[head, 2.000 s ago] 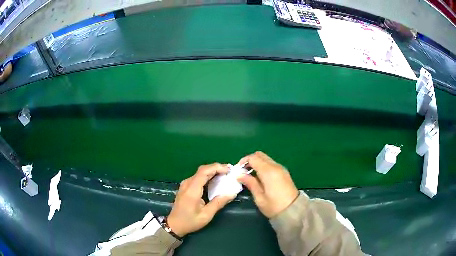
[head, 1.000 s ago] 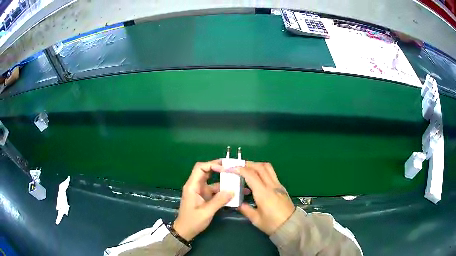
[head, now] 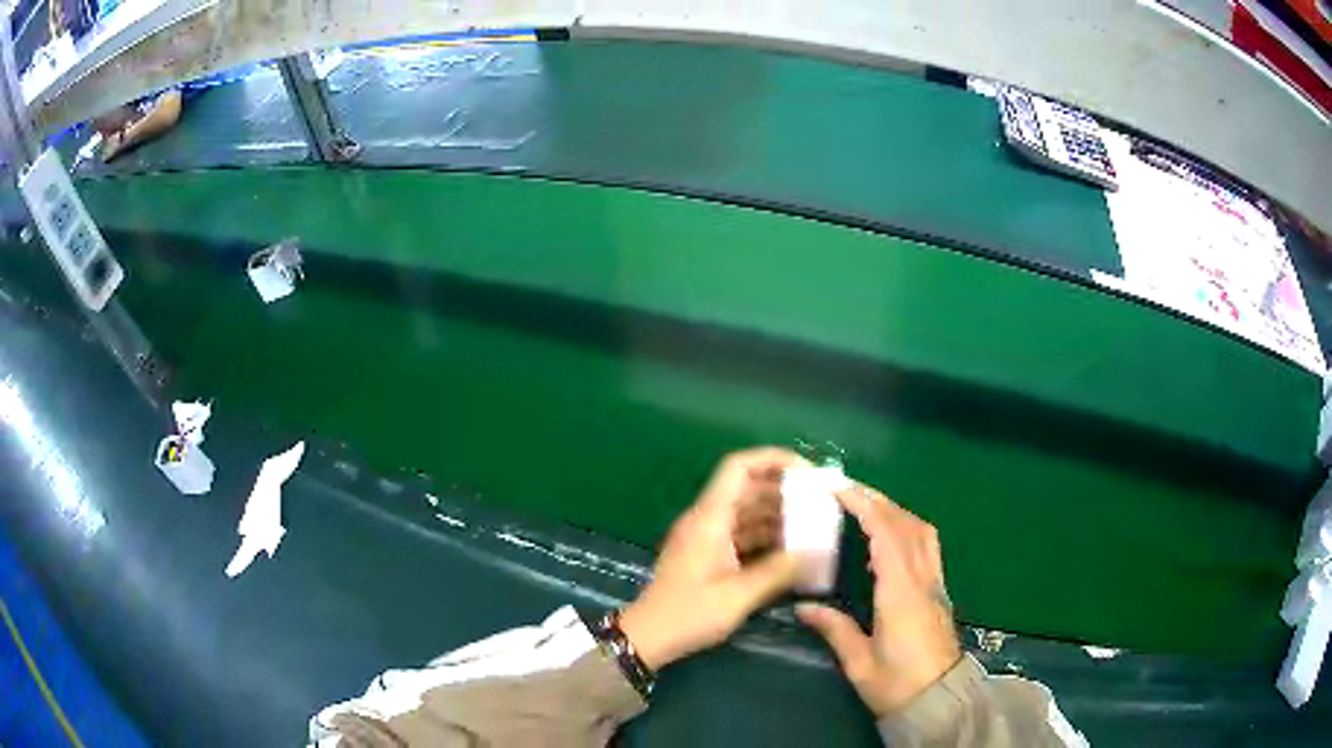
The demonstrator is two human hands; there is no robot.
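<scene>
The white charger (head: 812, 529) is upright between my hands over the belt's near edge, its pin end blurred and pointing away from me. My left hand (head: 723, 563) grips it from the left, thumb on its lower part. My right hand (head: 898, 592) is at its right, fingers apart, with a dark gap to the charger; its fingertips are near the top end. An open housing with its cover hanging beside it (head: 186, 465) is on the near ledge at left. Another open housing (head: 273, 275) is on the green belt at far left.
A torn white scrap (head: 265, 512) lies on the near ledge (head: 365, 555). White chargers (head: 1310, 563) and a guide strip (head: 1304, 655) are at the right edge. A calculator (head: 1058, 135) and a paper form (head: 1205, 263) lie beyond the belt. Another person's arm (head: 142, 123) shows at upper left.
The view has turned left, so things show further right. The charger, earlier turned in both hands and then shown with its two prongs clear, is now blurred; my right hand has opened away from it.
</scene>
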